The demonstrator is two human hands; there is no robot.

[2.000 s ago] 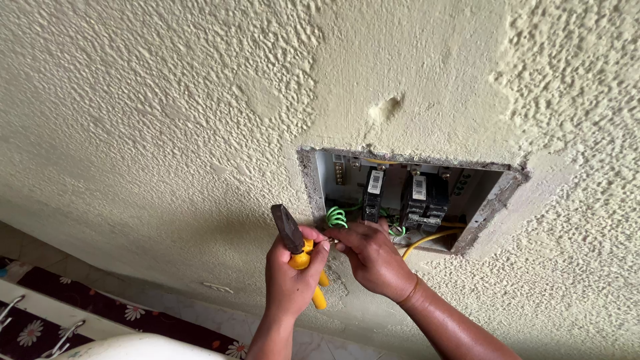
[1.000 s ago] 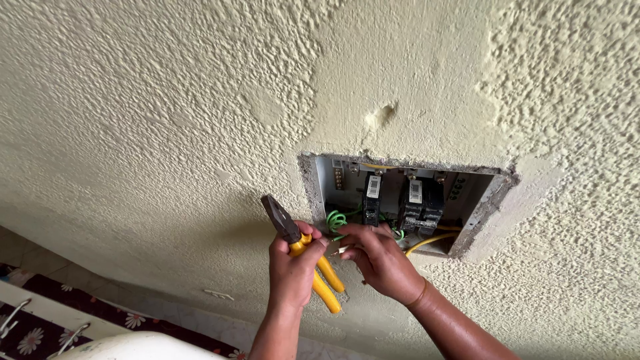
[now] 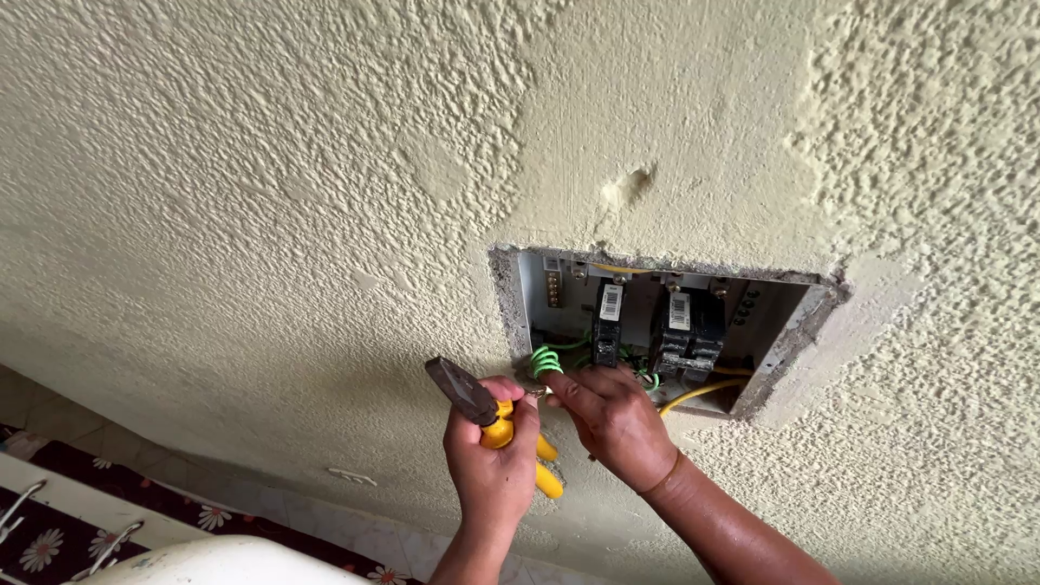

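Observation:
My left hand (image 3: 493,447) is closed around yellow-handled combination pliers (image 3: 497,422), their dark jaws pointing up and left. Its thumb and forefinger also pinch the bare end of a short wire (image 3: 538,393). My right hand (image 3: 621,418) grips the light-coloured part of that wire, just below the recessed electrical panel box (image 3: 792,325). Inside the box are a narrow black circuit breaker (image 3: 607,329) and a wider one (image 3: 689,333). A coiled green wire (image 3: 546,361) sits at the box's lower left corner, and a yellow wire (image 3: 699,393) bends out at the lower right.
Rough textured wall (image 3: 325,203) surrounds the box, whose plaster edge is chipped. A brass terminal strip (image 3: 554,289) is at the box's upper left. Below lie a dark floral cloth (image 3: 244,520), a white rounded surface (image 3: 219,562) and metal hooks (image 3: 118,540).
One second ago my hands were slightly apart; now their fingertips meet at the wire. The pliers have turned in my left hand, with their handles less extended below it.

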